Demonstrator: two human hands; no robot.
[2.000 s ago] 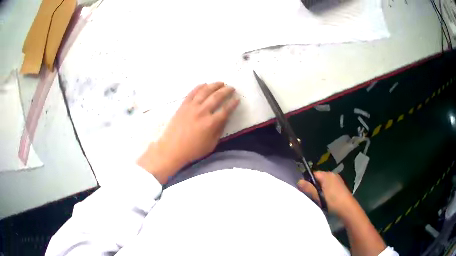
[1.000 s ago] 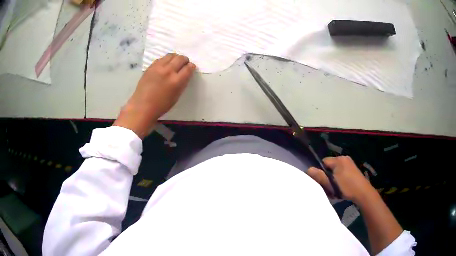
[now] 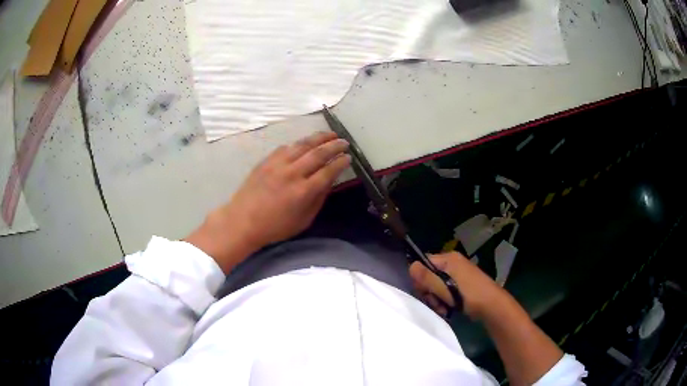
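Note:
A white cloth panel (image 3: pixel 301 53) with faint ripples lies on the pale table (image 3: pixel 467 105), its curved edge facing me. My right hand (image 3: pixel 444 283) grips the black handles of the long shears (image 3: pixel 377 200) beyond the table's front edge. The blades look closed, and their tip is at the cloth's near edge. My left hand (image 3: pixel 290 185) lies palm down on the table, just below the cloth, its fingertips close beside the blades. I see nothing in it. A dark bar weight (image 3: pixel 484 7) rests on the cloth at the top, cut off by the frame.
Tan card patterns (image 3: pixel 62 34) and a clear pink-marked ruler (image 3: pixel 41 124) lie at the left, by a white sheet (image 3: pixel 22 215). Black cords (image 3: pixel 645 45) run at the upper right. White scraps (image 3: pixel 474 232) lie on the green floor beyond the red-trimmed edge.
The view has turned and shifted. My left hand has come off the cloth's edge and moved right, near the blades. The shear tip has moved left along the cloth's edge.

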